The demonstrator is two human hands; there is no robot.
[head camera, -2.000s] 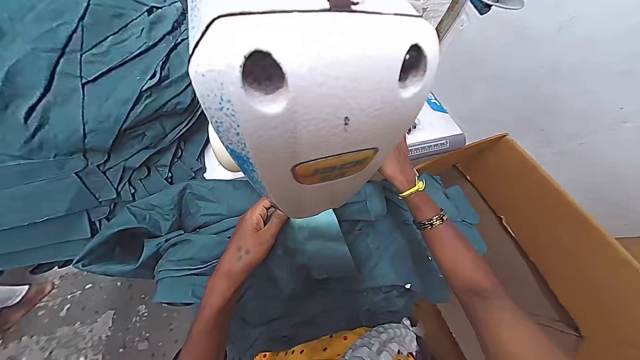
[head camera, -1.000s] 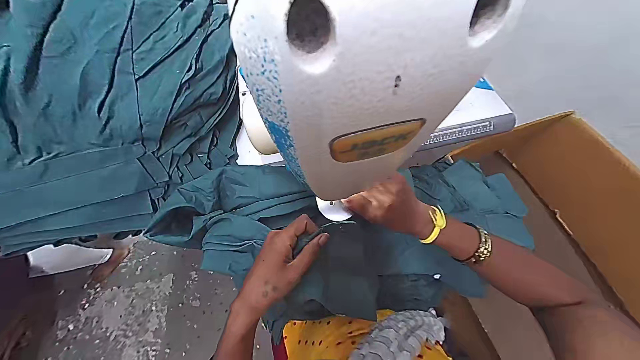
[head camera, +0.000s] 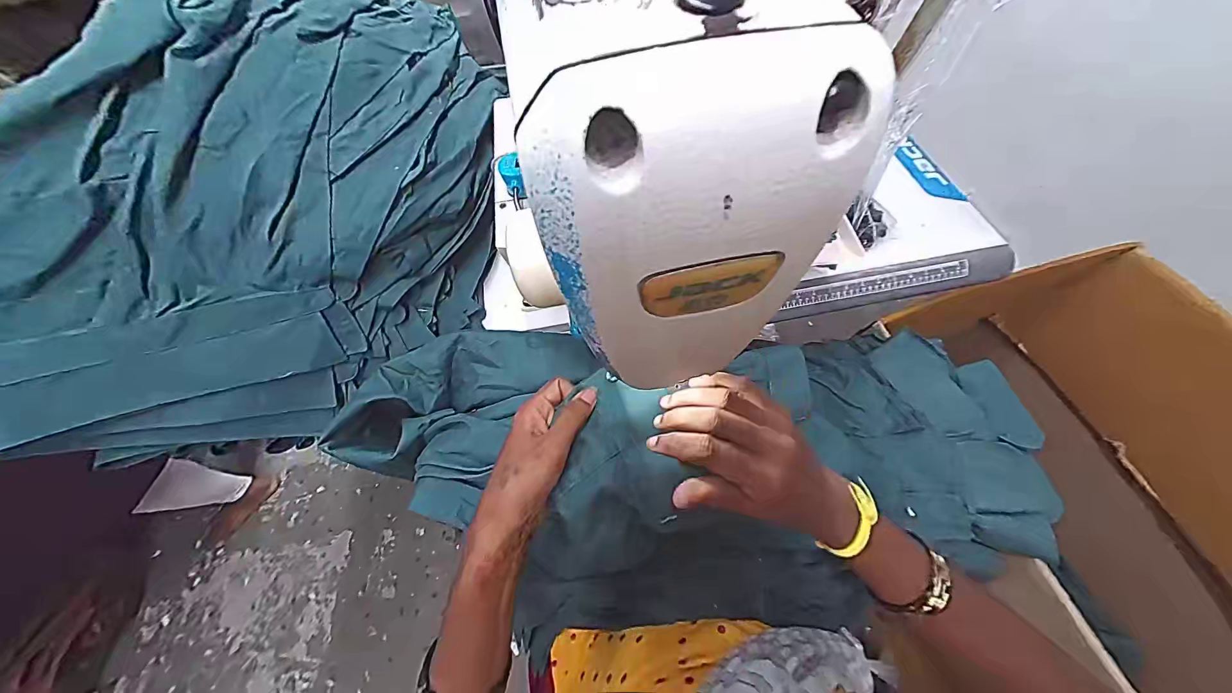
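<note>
The white head of a Jack sewing machine (head camera: 707, 202) stands in the middle, and its lower end hides the needle area. Dark green fabric (head camera: 635, 491) lies under it and spreads to both sides. My left hand (head camera: 544, 448) pinches this fabric between thumb and fingers, just left of the machine head's lower tip. On the right of that tip is my right hand (head camera: 736, 448), its fingers bent and spaced, the thumb apart; the fingertips are close to the machine head and over the fabric. It does not grip the cloth.
A large pile of green garments (head camera: 241, 192) lies at the left. An open cardboard box (head camera: 1116, 356) stands at the right, with fabric hanging over its near side. Behind it, the machine bed (head camera: 895, 260) carries a printed scale. Speckled floor (head camera: 279, 577) shows at lower left.
My right hand has opened its fingers from the closed pose of a second ago, near the tip of the machine head. The view has shifted.
</note>
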